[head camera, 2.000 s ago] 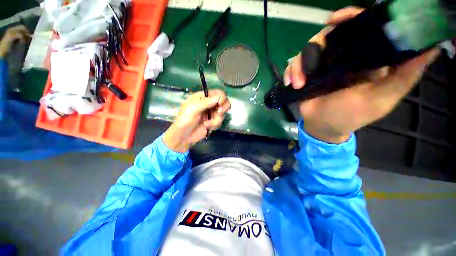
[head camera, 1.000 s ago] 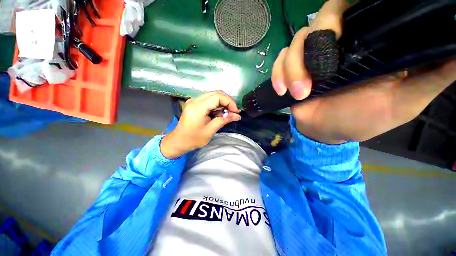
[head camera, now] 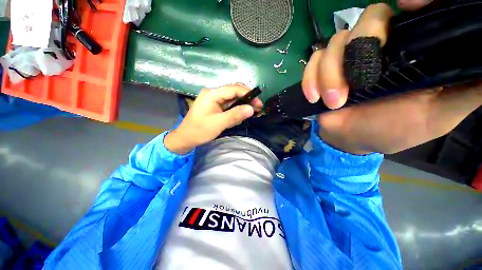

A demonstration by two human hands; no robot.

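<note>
My left hand pinches a small dark housing between thumb and fingers, just over the bench's front edge. My right hand is wrapped around a thick black electric screwdriver, which runs off the right side of the picture. The screwdriver's narrow end points left and is close to the housing; whether they touch is hard to tell. A black textured band is on one finger of my right hand.
A round grey dish sits on the green bench, with silvery specks near it. A black cable lies near an orange-red tray of bagged units. A white bag lies behind my right hand. A dark tray is at right.
The screwdriver has come down and left to the housing, and my left hand now holds the dark piece tilted up. The view has shifted, so the dish and orange tray sit higher.
</note>
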